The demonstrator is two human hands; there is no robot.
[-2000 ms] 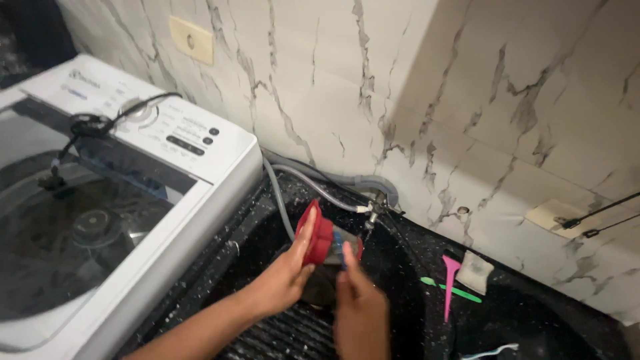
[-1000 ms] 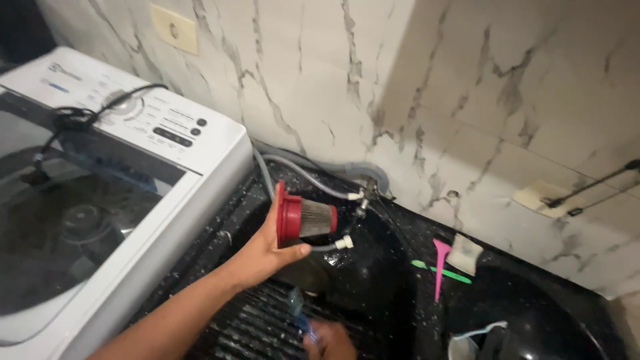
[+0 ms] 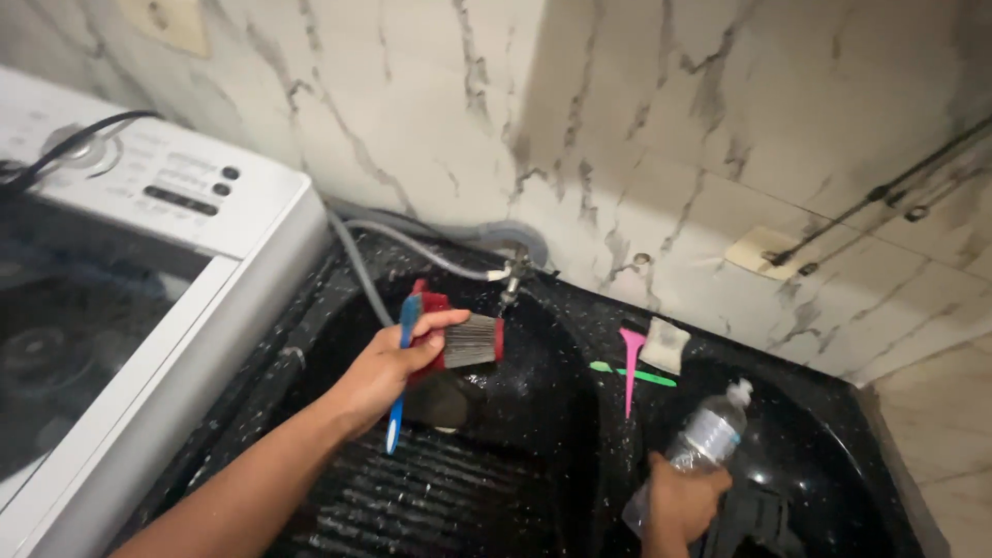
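Observation:
My left hand (image 3: 395,360) grips a red pleated filter (image 3: 471,339) over the left basin, its pleated end turned right beneath the metal faucet (image 3: 511,287). A blue-handled brush (image 3: 396,422) is held upright in the same hand, its head beside the red rim. Over the right basin, my right hand (image 3: 686,496) is closed around a clear plastic bottle (image 3: 709,434) with a label and a pale cap, tilted up to the right. Part of the bottle's lower end is hidden by the hand.
Between the basins of the black speckled sink (image 3: 573,310) lie a pink tint brush (image 3: 631,372), a green toothbrush (image 3: 651,377) and a whitish sponge (image 3: 665,346). A white washing machine (image 3: 271,201) stands at left. Gray hoses (image 3: 422,256) run along the marbled wall.
My right hand has moved right, from the left basin to the right one, and taken hold of the bottle. The blue brush, earlier near my right hand, is now in my left hand with the filter.

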